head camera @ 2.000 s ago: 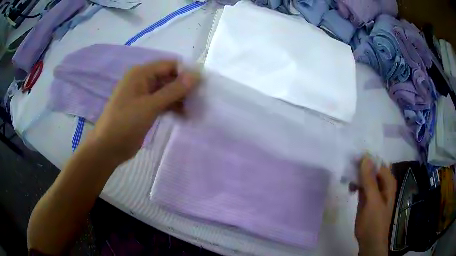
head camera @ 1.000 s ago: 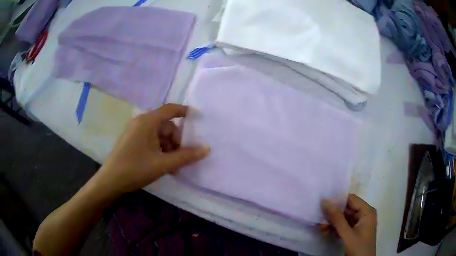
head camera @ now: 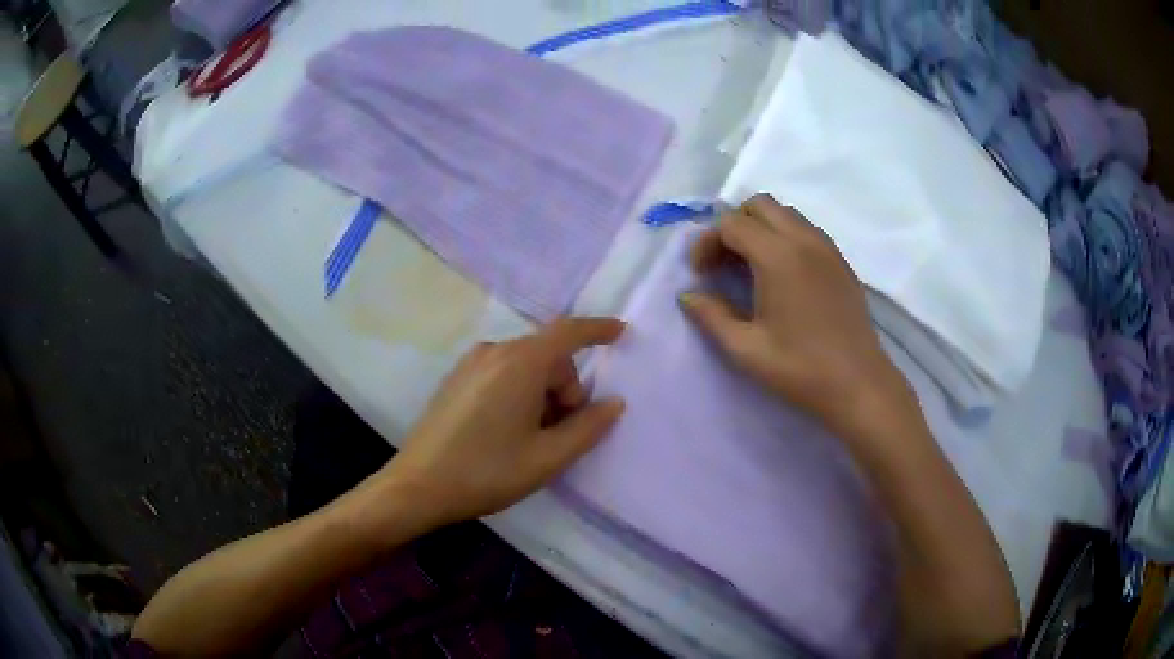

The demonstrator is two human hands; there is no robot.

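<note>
The working stack of lilac panels (head camera: 721, 451) lies nearest me, its top pale and milky under a sheer white sheet. My left hand (head camera: 534, 406) is at its left edge, thumb and forefinger apart at the cloth; whether it pinches the edge cannot be told. My right hand (head camera: 773, 296) is over the stack's upper left corner, fingers curled with thumb low on the cloth; its grip is unclear. The supply pile of lilac panels (head camera: 489, 155) lies skewed to the left. The white sheet stack (head camera: 901, 219) lies behind the working stack, partly behind my right hand.
A blue-and-white tie strip (head camera: 350, 247) shows from under the supply pile. Red scissors handles (head camera: 232, 61) lie far left. Bundled blue-grey and lilac pieces (head camera: 1030, 122) line the far right edge. The iron (head camera: 1075, 599) is at lower right. A wooden stool (head camera: 54, 97) stands beyond the table.
The view has turned, shifting the table contents. The white sheet has come down onto the lilac stack. My right hand has moved from the lower right corner to the upper left corner.
</note>
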